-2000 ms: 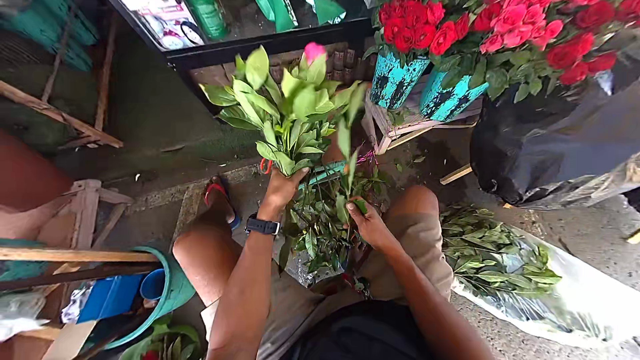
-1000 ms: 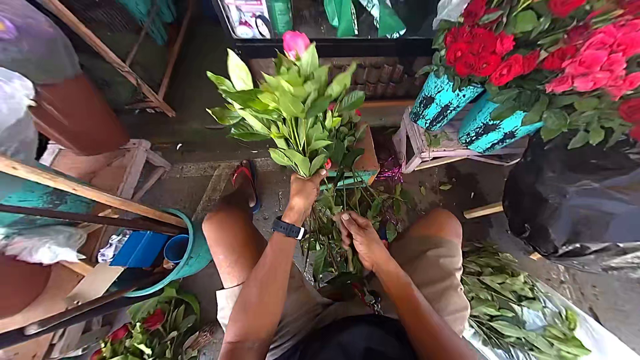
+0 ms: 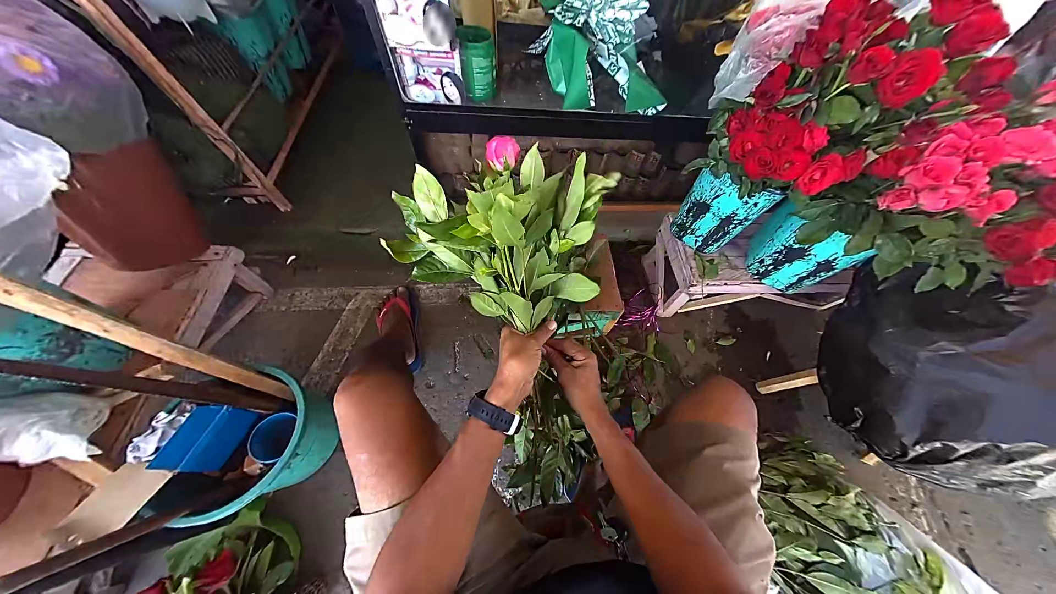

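Observation:
My left hand (image 3: 520, 359), with a dark watch on its wrist, is closed around the stems of a bunch of leafy green sprigs (image 3: 503, 239). A pink rose (image 3: 502, 153) stands at the top of the bunch. Close against it, my right hand (image 3: 575, 371) has its fingers drawn together at the stems just under the leaves; whether they grip a stem is hard to see. Below both hands, stems and more leaves (image 3: 544, 462) hang between my knees.
Turquoise buckets (image 3: 722, 210) of red and pink roses (image 3: 940, 173) stand on a low wooden stand (image 3: 714, 280). Black plastic (image 3: 932, 363) lies at right, above cut foliage (image 3: 825, 511). A teal tub (image 3: 318, 429) is at left, and a cardboard box (image 3: 606, 285) stands beyond my hands.
My right hand has moved up to my left hand; it was lower on the stems a second ago. The bunch stays in my left hand. The view has shifted.

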